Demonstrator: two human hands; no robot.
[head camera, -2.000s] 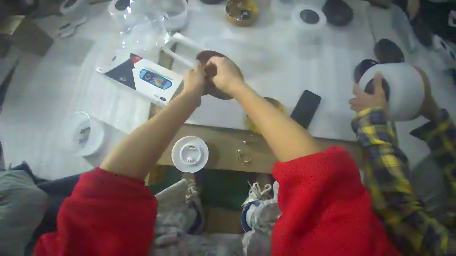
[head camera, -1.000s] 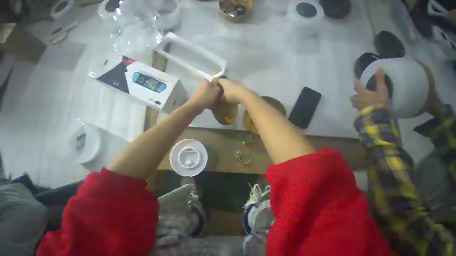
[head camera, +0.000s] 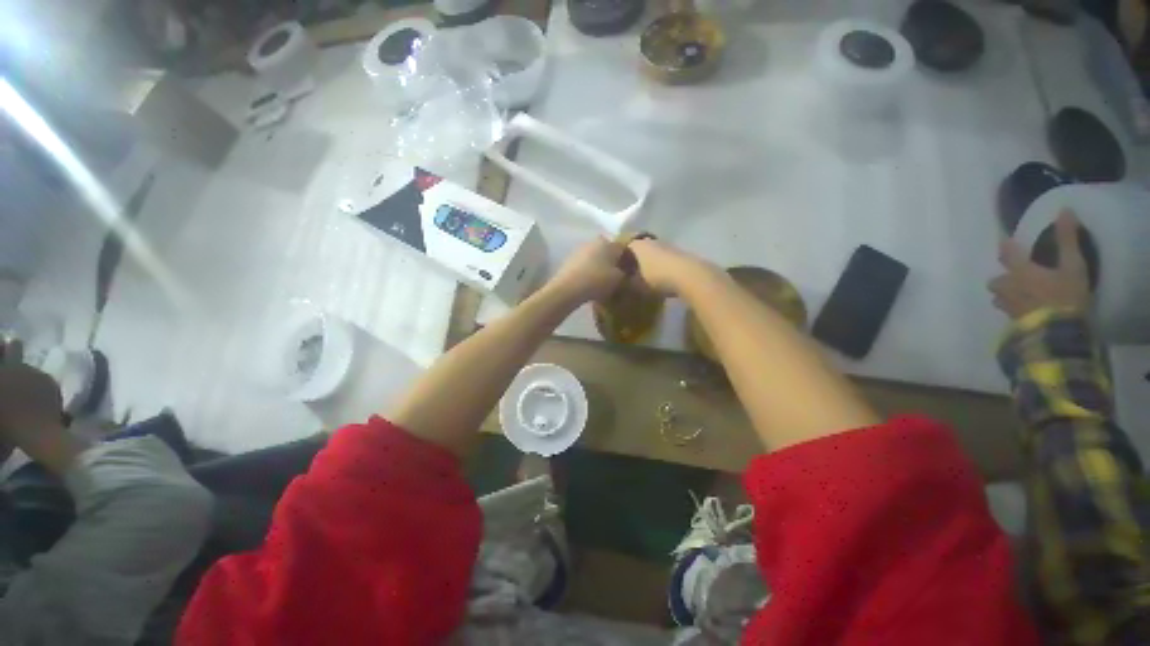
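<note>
My left hand (head camera: 593, 268) and my right hand (head camera: 662, 265) meet over a gold-brown base shell (head camera: 628, 316). Both sets of fingers are at its upper part; the base is tilted and my fingers hide its centre. A second base shell (head camera: 747, 309) lies just right, partly behind my right forearm. Small brassy fittings (head camera: 681, 424) lie on the board edge. A white round dish (head camera: 544, 410) with concentric rings is near my knees.
A white product box (head camera: 448, 230) and a white rectangular frame (head camera: 574, 170) lie beyond my hands. A phone (head camera: 861, 300) is to the right. A neighbour in a checked sleeve holds a white drum (head camera: 1122, 259) at far right. A clear bag (head camera: 448, 114) and a translucent cup (head camera: 312, 357) are left.
The view has turned left, so things sit further right. Since the oldest frame, my hands and the base have come nearer the board edge, and the base has tilted differently.
</note>
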